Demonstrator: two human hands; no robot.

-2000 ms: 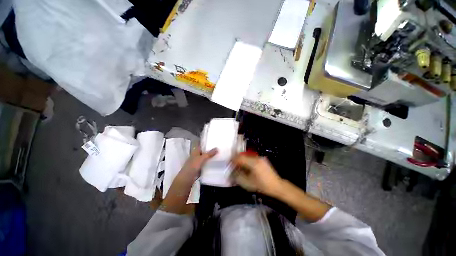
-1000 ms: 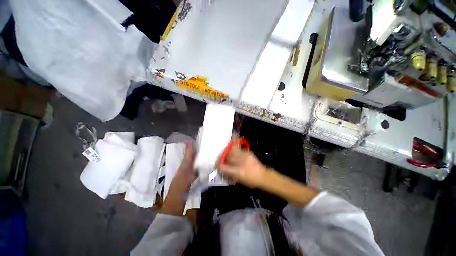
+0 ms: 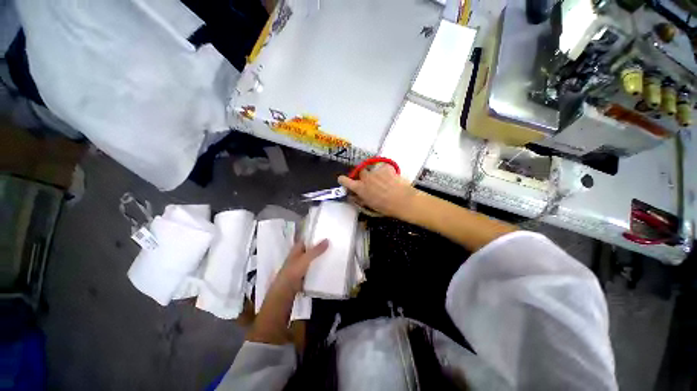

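Note:
My left hand (image 3: 296,267) holds a thick bundle of white fabric pieces (image 3: 331,252) above my lap, thumb on top. Layered edges show at the bundle's right side. My right hand (image 3: 380,191) holds scissors with red handle loops (image 3: 376,163) at the table's front edge, just above the bundle. The silver blades (image 3: 325,195) point left, clear of the bundle's top end. Under and beyond my right hand, a white fabric piece (image 3: 413,137) lies on the table, its near end hidden by the hand. Another white piece (image 3: 445,61) lies behind it, end to end.
The overlock machine (image 3: 527,84) stands at the table's right, its cream dials (image 3: 652,90) at far right. Red-handled pliers (image 3: 649,223) lie in the front-right recess. Folded white bundles (image 3: 228,263), one tagged, lie at left on a low support. A large white cloth (image 3: 115,92) hangs upper left.
My right hand has moved up and away from the bundle to the table edge with the scissors. The bundle has shifted slightly down. The strip on the table now shows as two pieces end to end.

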